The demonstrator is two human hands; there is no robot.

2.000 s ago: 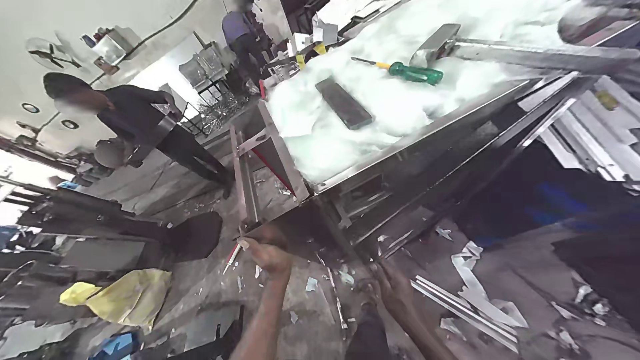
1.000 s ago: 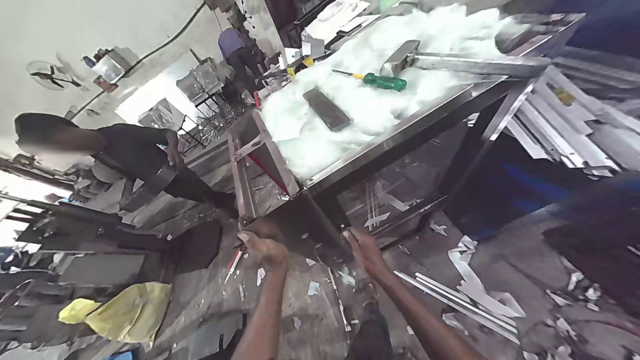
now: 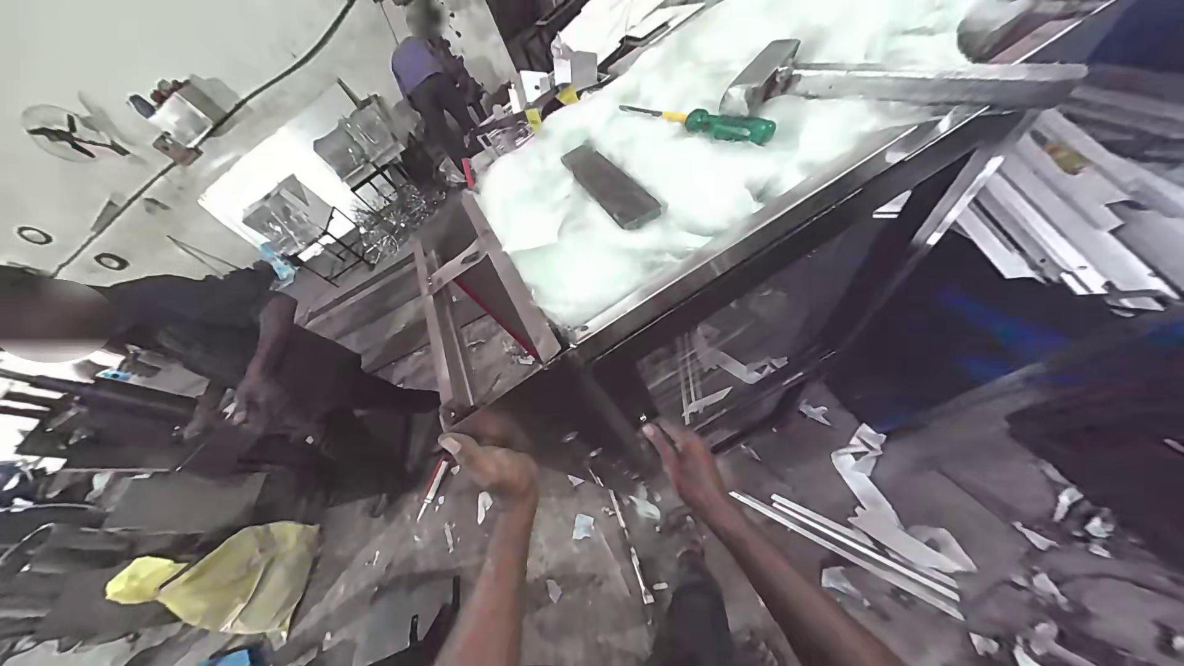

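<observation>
A dark flat panel (image 3: 546, 421) stands below the corner of a metal frame topped with white fibrous insulation (image 3: 546, 268). My left hand (image 3: 495, 462) grips the panel's left edge, near the end of a metal frame bar (image 3: 444, 342). My right hand (image 3: 684, 462) is at the panel's right side, fingertips by its edge; whether it grips is unclear. On the insulation lie a dark rectangular block (image 3: 612, 185), a green-handled screwdriver (image 3: 731, 127) and a hammer (image 3: 925, 83) with a metal head.
A co-worker in dark clothes (image 3: 231, 351) stands at the left, another person (image 3: 435, 83) farther back. White strips (image 3: 851, 555) and scraps litter the floor. A yellow sack (image 3: 245, 578) lies at lower left. Metal profiles (image 3: 1064, 203) are stacked at right.
My right hand has risen from lower down to the panel's right side since the earliest frame. The co-worker at the left now appears bent forward, hands together.
</observation>
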